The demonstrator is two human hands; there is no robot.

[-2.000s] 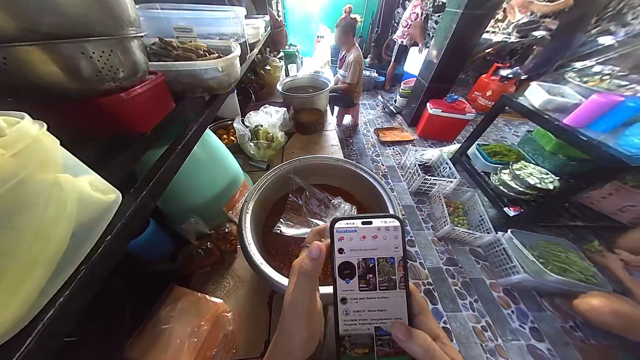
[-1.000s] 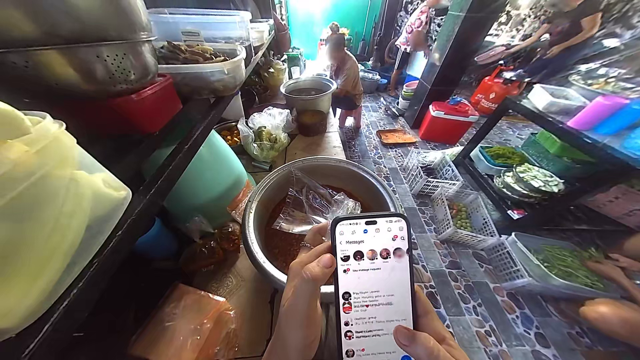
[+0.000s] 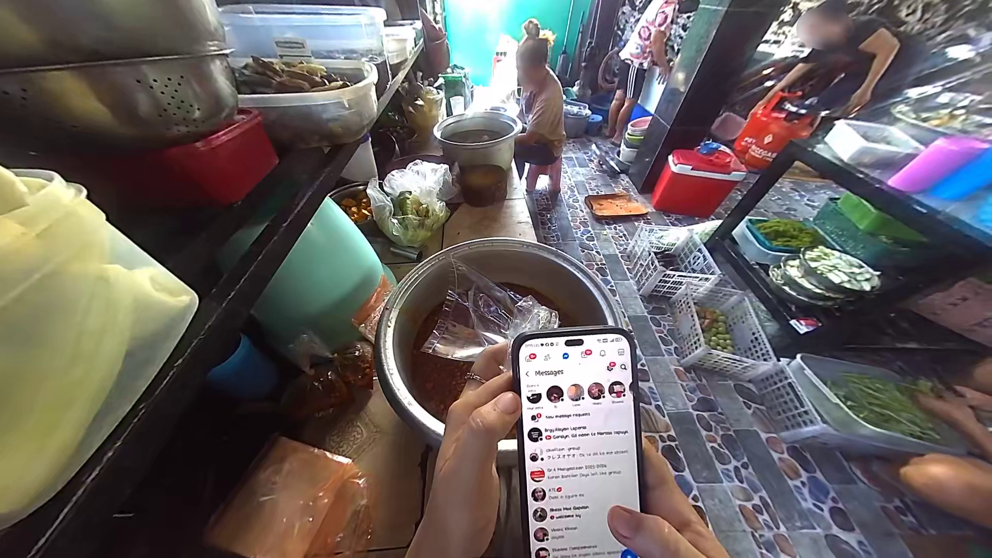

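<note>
A lit smartphone (image 3: 577, 465) stands upright in the lower middle of the head view, its screen showing a list with writing. My left hand (image 3: 477, 449) grips its left side, a ring on one finger, and also has the edge of a clear plastic bag (image 3: 473, 310). My right hand (image 3: 659, 511) holds the phone's lower right, with the thumb over the screen. Beneath the bag is a large metal pot (image 3: 395, 364) of reddish-brown food; the phone and hands hide part of its near rim.
Orange plastic bags (image 3: 291, 496) lie at lower left, below a dark shelf (image 3: 310, 186). Farther along are a second pot (image 3: 478, 132) and a seated person. White crates (image 3: 721, 325) and a red cooler (image 3: 697, 182) stand on the right floor. Another person's hands reach a tub of green vegetables (image 3: 876, 395).
Two seconds ago the phone showed a different page; the message list was up one second ago and remains. At upper right, a person bending near the red gas cylinder has come further into view.
</note>
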